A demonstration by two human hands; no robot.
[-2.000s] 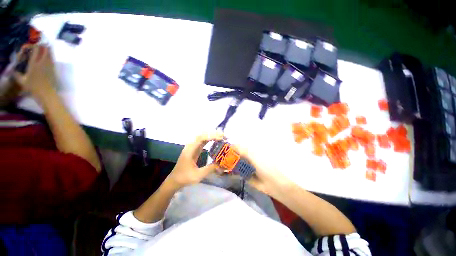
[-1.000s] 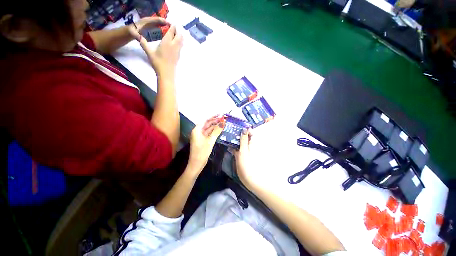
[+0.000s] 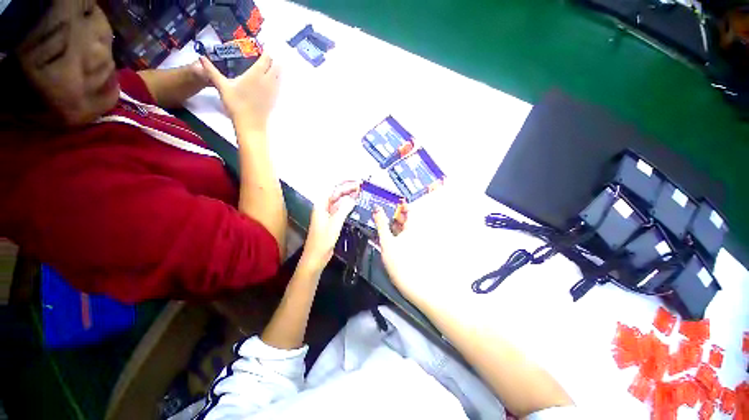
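A black controller unit (image 3: 373,207) with a printed label face up is held between both my hands at the table's front edge. My left hand (image 3: 332,215) grips its left end. My right hand (image 3: 389,233) grips its right end, with a bit of orange by the fingers. A dark cord hangs below the unit over the edge. Two fitted units (image 3: 388,141) (image 3: 416,174) with orange at their ends lie side by side just beyond my hands, labels up. My fingers hide the ends of the held unit.
At right, several black units (image 3: 637,174) with bundled cords (image 3: 503,272) lie by a black mat (image 3: 534,168). Orange plastic pieces (image 3: 655,354) are scattered at lower right. At left, a seated person in red (image 3: 148,201) holds a unit (image 3: 234,57). A black plastic part (image 3: 311,46) lies near them.
The view has swung left since the oldest frame. The held unit, earlier with its orange side up, now shows its label. Over the last second my hands have barely moved.
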